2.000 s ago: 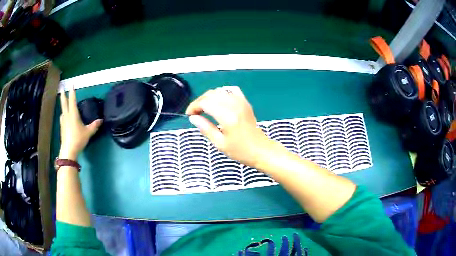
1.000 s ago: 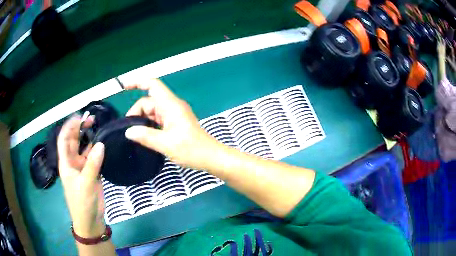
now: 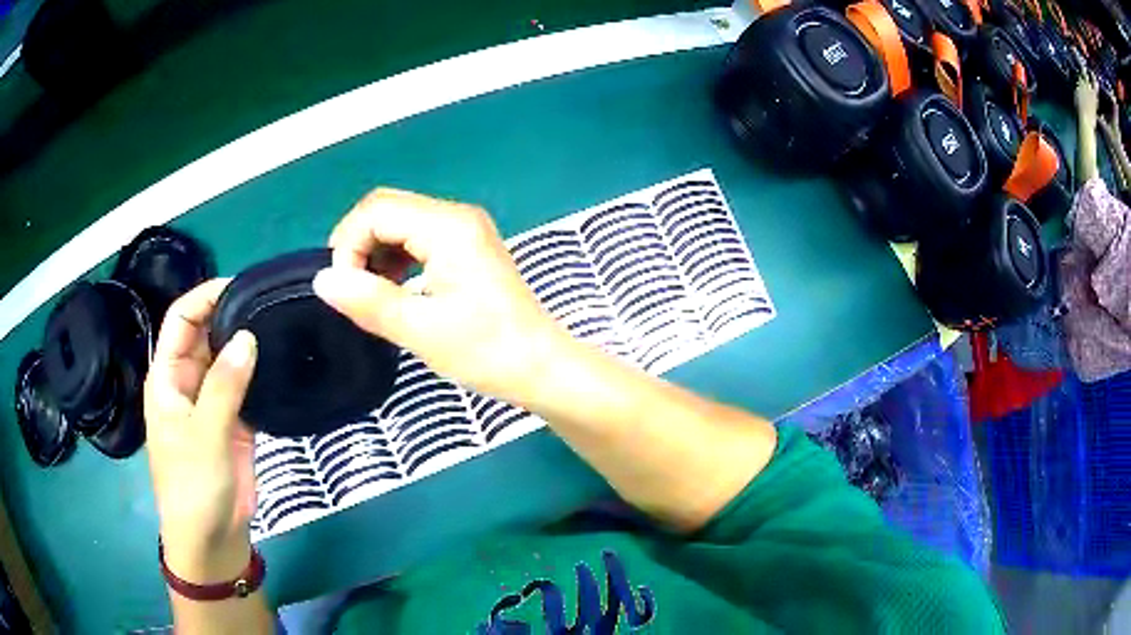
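My left hand (image 3: 205,397) holds a round black end cover (image 3: 310,360) by its left edge, recessed face towards me, above the strip sheet. My right hand (image 3: 422,273) has thumb and forefinger pinched together at the cover's upper right rim. Whether a strip is between these fingertips cannot be seen. The white sheet with columns of thin black arcs (image 3: 645,267) lies on the green bench, partly hidden by the cover and my right forearm. A cluster of loose black covers (image 3: 93,347) lies at the left.
Black speakers with orange straps (image 3: 812,87) stand grouped at the upper right. A white edge strip (image 3: 372,106) curves across the bench's far side. A blue lined bin (image 3: 905,447) is below the bench edge at right. Another person's arm and sleeve (image 3: 1098,279) show at far right.
Since one second ago, my right fingertips have closed in at the cover's rim. My left hand has steadied on its left edge. The view has shifted, showing the speakers larger.
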